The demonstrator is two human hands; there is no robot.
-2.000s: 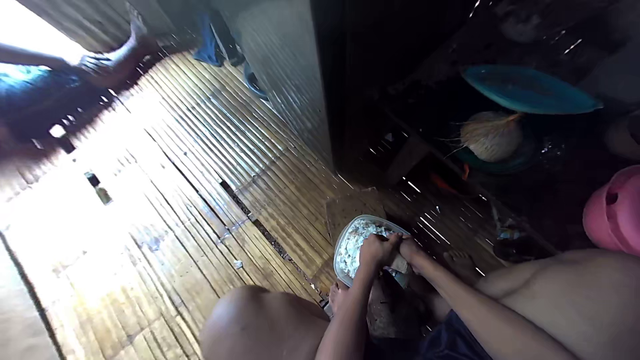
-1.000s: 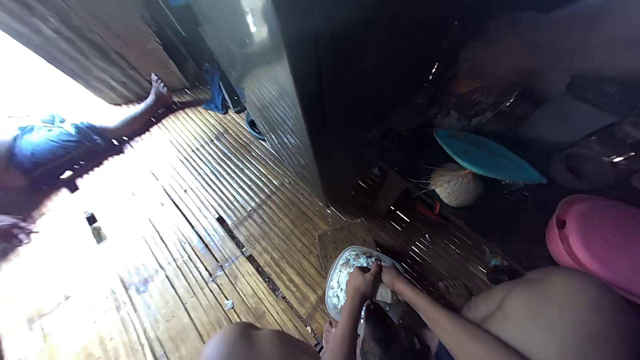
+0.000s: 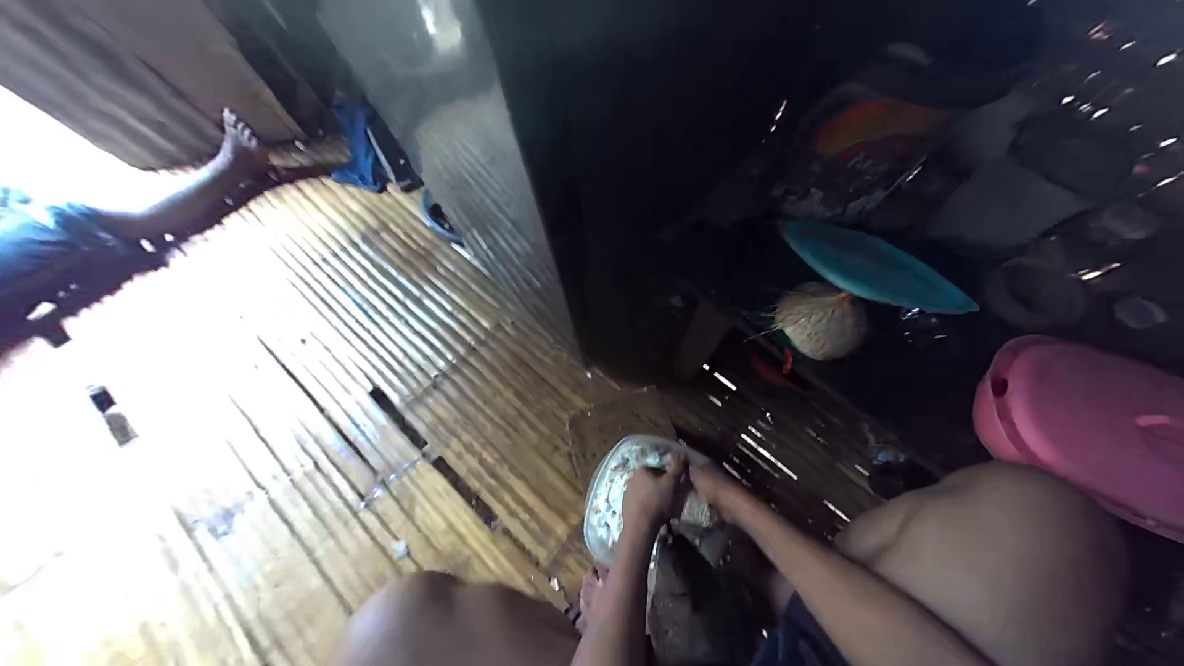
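Note:
A pale oval container (image 3: 601, 490) with white, shredded-looking matter in it sits on the slatted floor between my knees. Over its right part my left hand (image 3: 653, 490) and my right hand (image 3: 708, 481) are close together, fingers curled. Some small thing may be between them, but it is too blurred to name. Under my wrists is a dark object (image 3: 694, 583) that I cannot identify, partly hidden by my arms.
Bamboo slats (image 3: 416, 314) make up the floor. A tall metal cabinet or panel (image 3: 462, 139) stands ahead. To the right are a husked coconut (image 3: 821, 321), a teal plastic lid or basin (image 3: 874, 265) and a pink plastic tub (image 3: 1091, 416). Another person's leg (image 3: 176, 199) is at upper left.
The view has shifted, bringing more of the pink tub into sight. Both hands stay together over the container. The other person's leg lies stretched farther out than in the earliest frame.

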